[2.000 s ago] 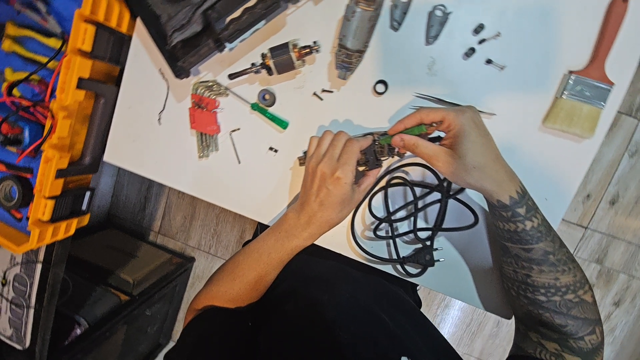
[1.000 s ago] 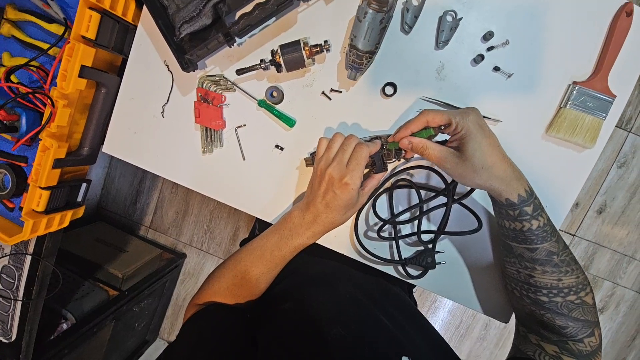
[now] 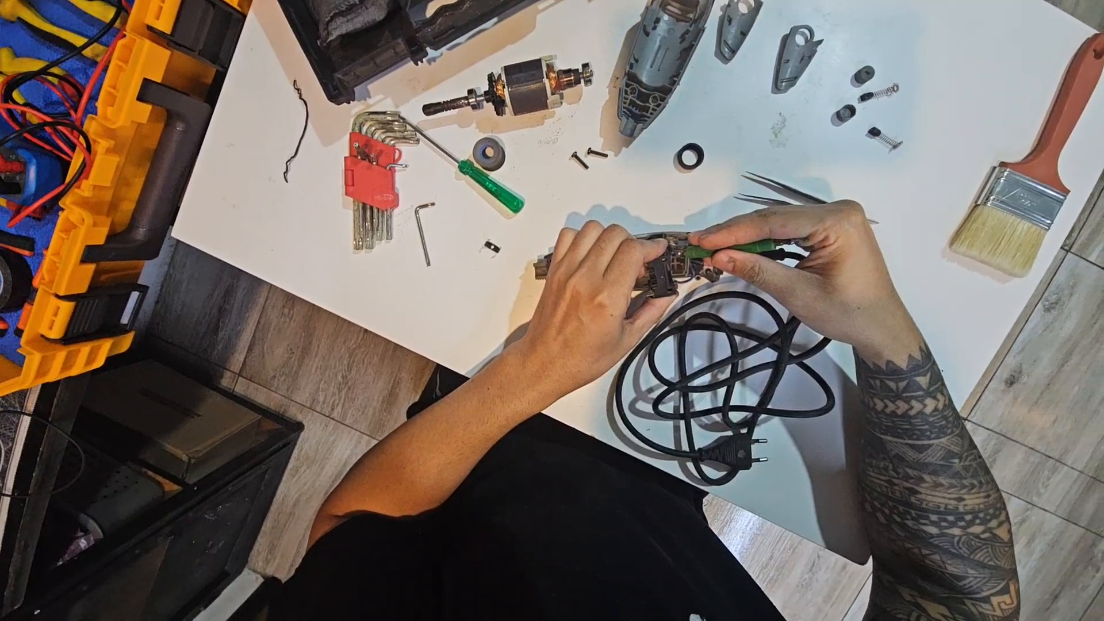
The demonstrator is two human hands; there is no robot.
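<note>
My left hand [image 3: 595, 302] grips a grey power-tool housing half [image 3: 681, 237] with electrical parts and wires inside, near the table's front edge. From the right, my right hand [image 3: 802, 263] pinches a green handle [image 3: 750, 248], held level against the housing's inner parts; its far end is hidden by fingers and parts. A black power cord [image 3: 733, 371] with a two-pin plug [image 3: 733, 450] lies coiled just below the hands. Steel tweezers [image 3: 789, 194] rest above my right hand. A motor armature [image 3: 528, 86] and another housing half [image 3: 660, 65] lie farther back.
On the white table [image 3: 483, 302] lie a red-holder hex key set [image 3: 373, 179], a green-handled screwdriver [image 3: 492, 185], a loose hex key [image 3: 422, 233], screws, a black ring [image 3: 689, 156], carbon brushes with springs [image 3: 880, 91] and a paintbrush [image 3: 1018, 198]. An orange toolbox [image 3: 112, 172] stands left.
</note>
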